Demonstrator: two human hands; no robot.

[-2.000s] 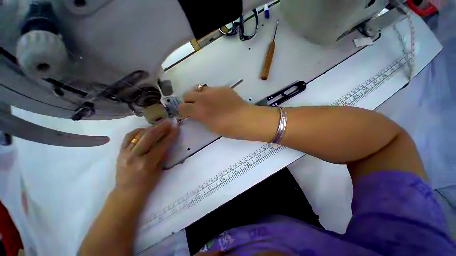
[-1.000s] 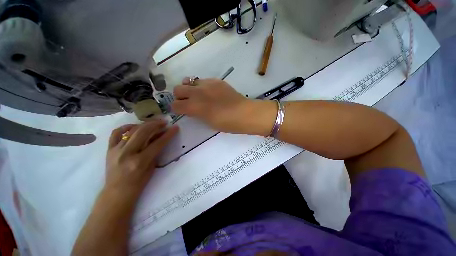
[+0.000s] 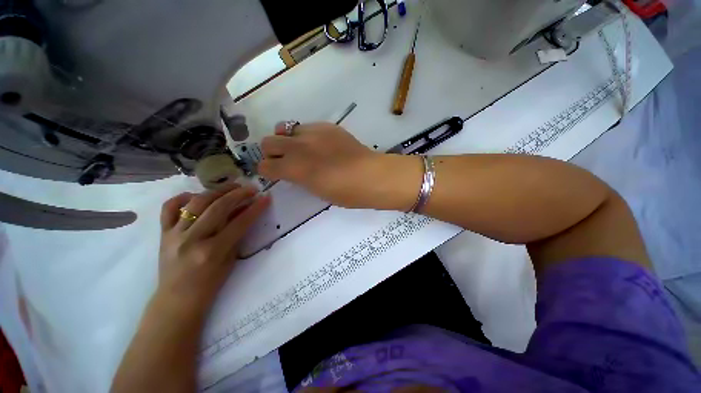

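Observation:
Sheer white fabric (image 3: 100, 265) lies left of the needle, hard to separate from the white table. My left hand (image 3: 206, 234) rests on it, fingertips together just below the tan block (image 3: 217, 170). My right hand (image 3: 311, 161) is right of the needle area, closed on slim grey metal tweezers (image 3: 347, 113); their end sticks out behind the hand and the tip reaches the needle area. The metal needle plate (image 3: 252, 153) shows between the block and my right hand. Whether my left fingers pinch the fabric is hard to tell. The presser foot is mostly hidden.
The sewing machine head (image 3: 138, 69) fills the upper left, with a grey lamp (image 3: 65, 213) below. Black snips (image 3: 430, 137), an awl (image 3: 404, 83) and scissors (image 3: 373, 27) lie right and behind. Ruler tape (image 3: 369, 239) runs along the front edge.
The whole view has shifted slightly, so the machine sits further left in it. My hands stay beside the needle area. The tweezers show more of their rear end than at first.

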